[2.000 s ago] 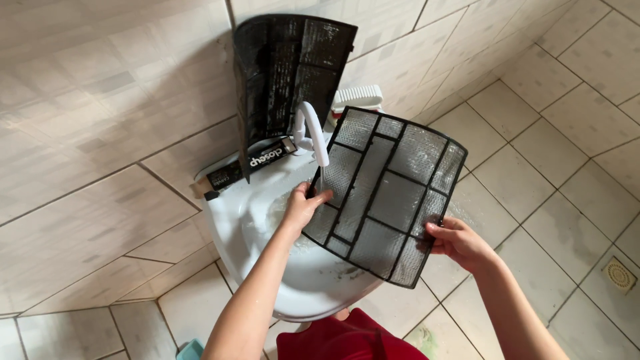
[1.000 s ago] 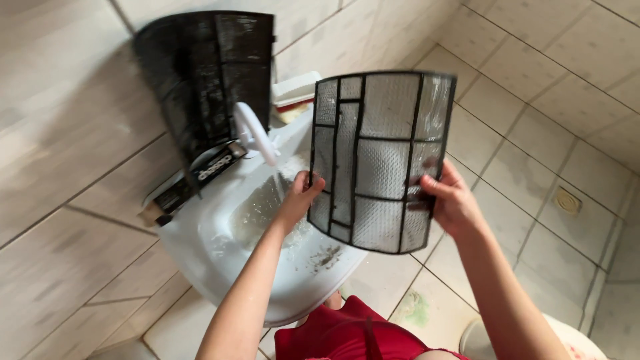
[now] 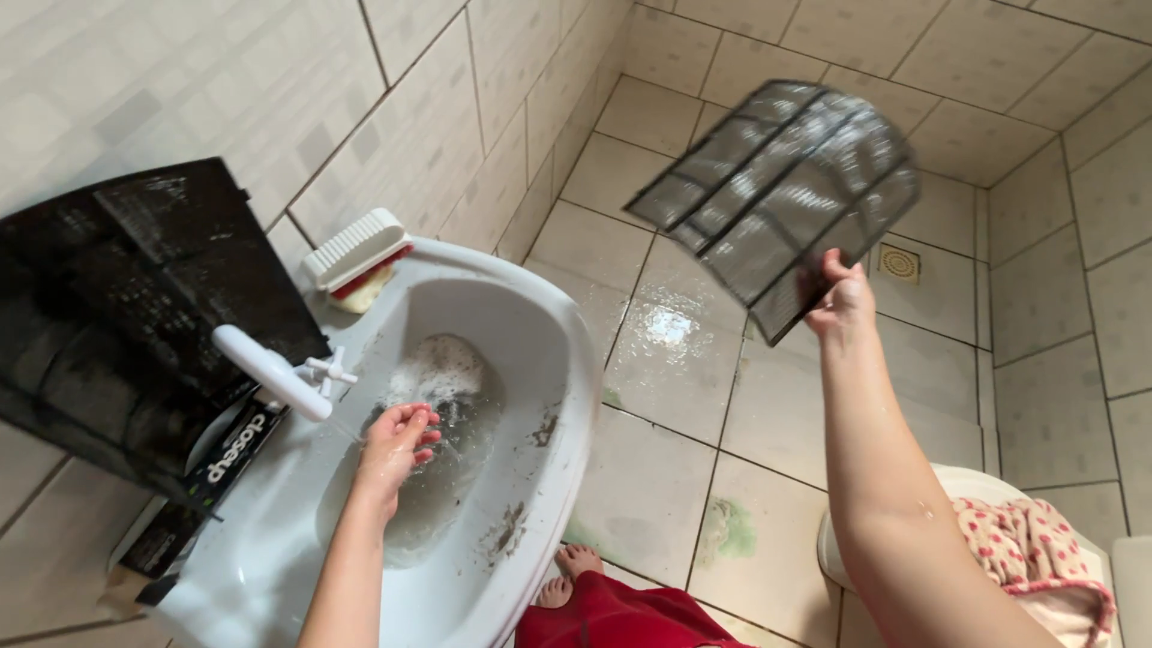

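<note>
My right hand (image 3: 842, 295) grips the lower corner of a curved mesh air filter (image 3: 783, 180), wet and shiny in its dark frame, held up over the floor on the right. Over the washbasin (image 3: 562, 360), my left hand (image 3: 396, 445) holds nothing, its fingers loosely bent beside a thin stream from the white plastic tap (image 3: 274, 373). Grey, foamy water (image 3: 441, 486) lies in the bowl, and dark dirt clings to its inner side. A second dark filter (image 3: 135, 315) leans against the wall behind the tap.
A white scrub brush (image 3: 358, 252) rests on the basin's back rim above a pale, red-edged item. A Closeup toothpaste box (image 3: 211, 486) lies beside the tap. The tiled floor (image 3: 648, 477) has wet patches and a drain (image 3: 899, 263). Spotted cloth (image 3: 1026, 549) lies on a white container at lower right.
My left hand has let go of the mesh filter and is now over the bowl. My right hand has carried the filter away from the basin. The view has shifted.
</note>
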